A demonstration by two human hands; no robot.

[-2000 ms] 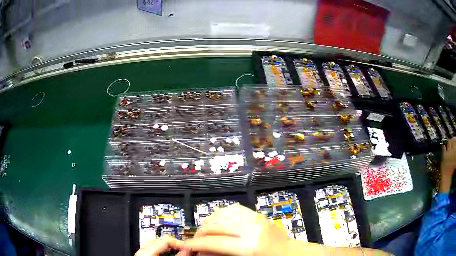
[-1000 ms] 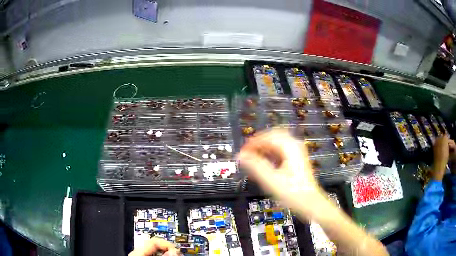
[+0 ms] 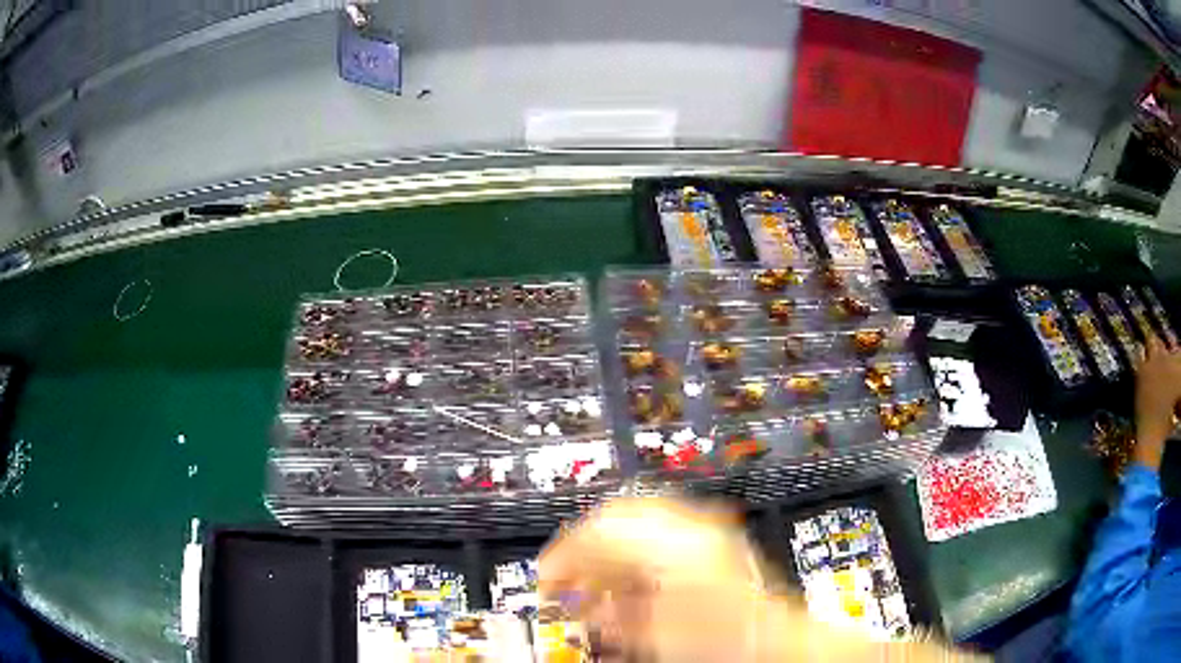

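A long black carrier tray (image 3: 266,589) lies at the near edge, its left slot holding no phone. Open phone units with blue, yellow and silver patches sit in other slots, one at the left (image 3: 412,609) and one at the right (image 3: 848,570). My right hand (image 3: 648,576) is blurred over the middle of the tray and covers part of the phones there; whether it holds anything cannot be seen. A blurred skin-toned patch at the bottom edge between the left phones may be my left fingertips, but this is unclear.
Clear tray stacks hold dark modules (image 3: 317,346) at left and amber modules (image 3: 719,354) at right. A thin pale stick (image 3: 479,425) lies on the left stack. More phone trays are behind and right. A red-dotted sheet (image 3: 984,486) lies near a blue-sleeved person's arm (image 3: 1127,550).
My right hand went from the near tray up over the right clear stack, then came back down over the tray. My left fingertips, visible before at the lower left phone, are now hard to make out.
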